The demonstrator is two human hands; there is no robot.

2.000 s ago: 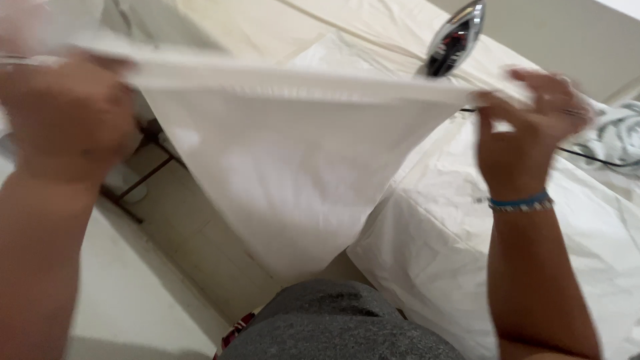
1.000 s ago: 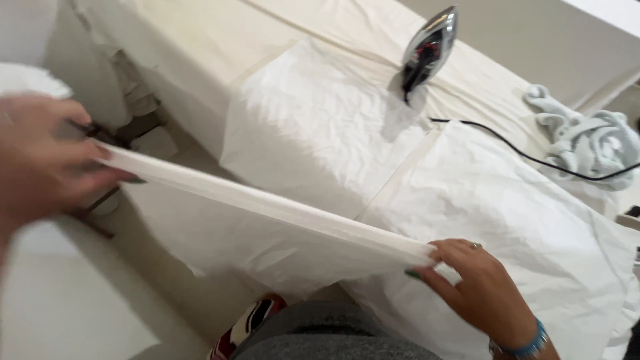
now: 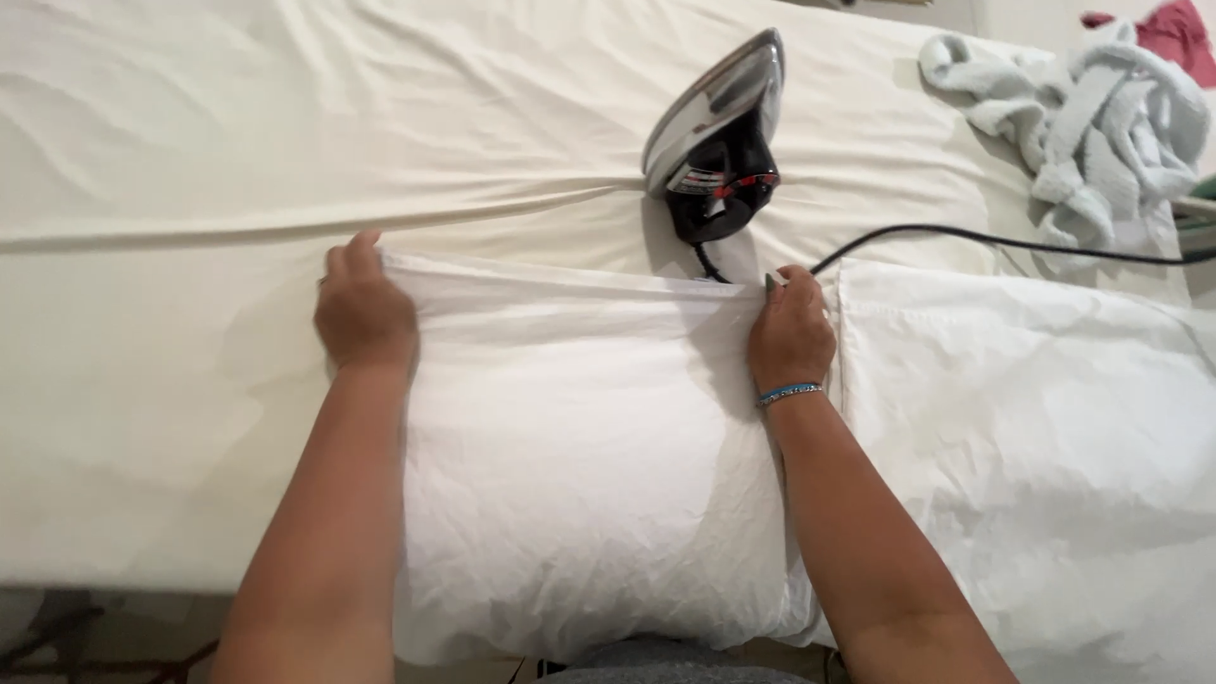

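A white cloth (image 3: 589,427) lies on the cream-covered ironing surface (image 3: 171,380), its hemmed far edge stretched between my hands. My left hand (image 3: 366,309) grips the far left corner. At the far right corner, my right hand (image 3: 793,332) has hold of the same hem, a blue and a silver-coloured bracelet at its wrist. Just beyond the hem, between my hands and nearer the right one, an electric iron (image 3: 717,142) rests on its heel, with its metal soleplate turned to the upper left. The fingertips are partly hidden by the cloth and the hands.
Another white cloth (image 3: 1026,456) lies at the right, its edge close beside my right hand. The iron's black cord (image 3: 950,230) runs off to the right. A crumpled pale grey towel (image 3: 1111,123) sits at the upper right, with a pink cloth (image 3: 1178,38) behind it.
The cloth was held up in the air near my body; now it lies on the covered surface, with both hands at its far corners. The view has shifted markedly.
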